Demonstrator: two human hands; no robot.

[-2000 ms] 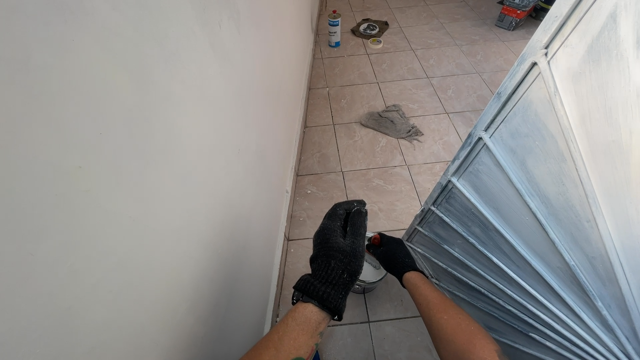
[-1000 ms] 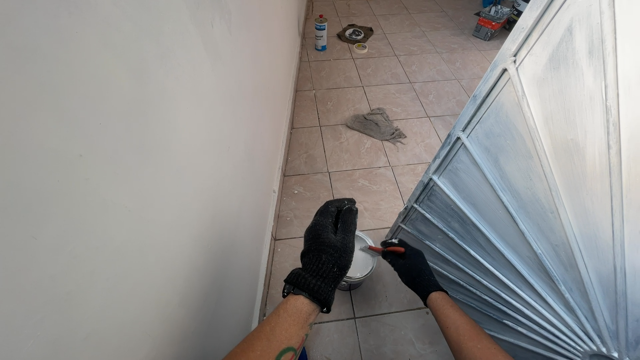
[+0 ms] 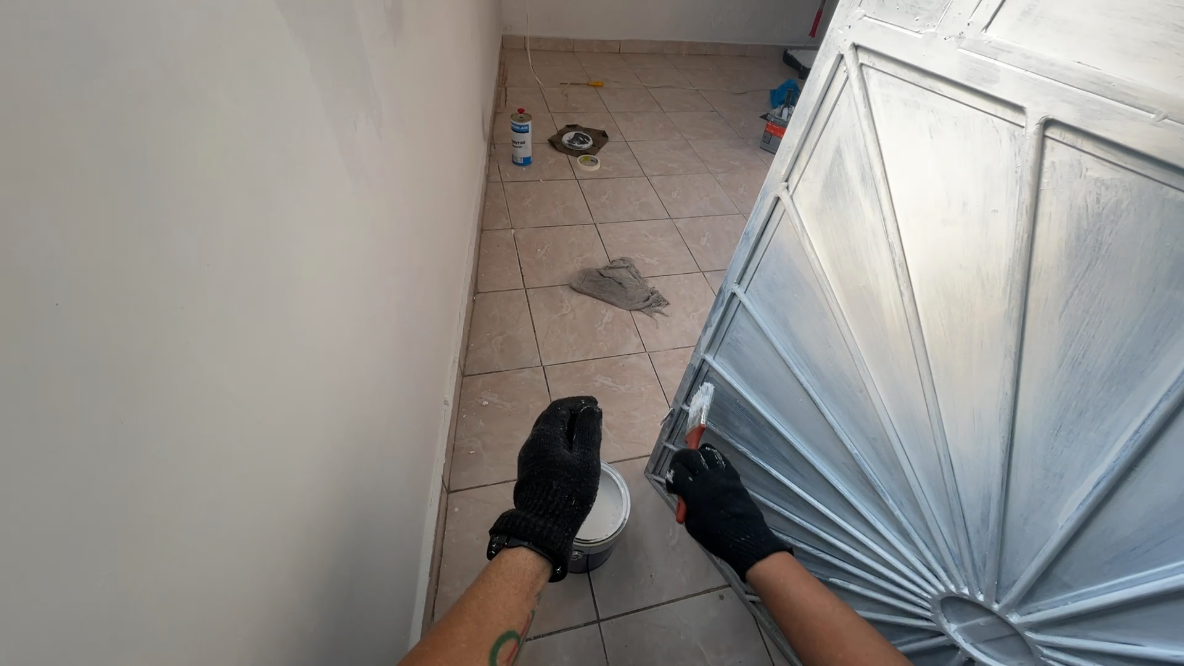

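My left hand [image 3: 560,467], in a black knit glove, has its fingers curled in front of a paint can [image 3: 603,518] of whitish paint. The glove covers the can's left side, so whether it grips the can is hidden. My right hand [image 3: 708,499], also in a black glove with white paint specks on the fingers, is shut on the red handle of a paintbrush [image 3: 698,416]. The brush points upward with white paint on its bristles, close against the lower left edge of a metal door [image 3: 953,268] with raised ribs in a fan pattern and streaky whitish paint.
A plain wall [image 3: 231,277] runs along the left. On the tiled floor lie a grey rag [image 3: 620,285], a roll of tape [image 3: 588,163] and a lid-like disc [image 3: 577,141] on a dark sheet. A bottle [image 3: 521,139] stands near the wall; a red-and-grey container [image 3: 775,129] is behind the door's edge.
My right hand has lifted the brush from the can up to the door's lower left edge. My left hand stays by the can. The view has tilted up and shows more of the floor's far end.
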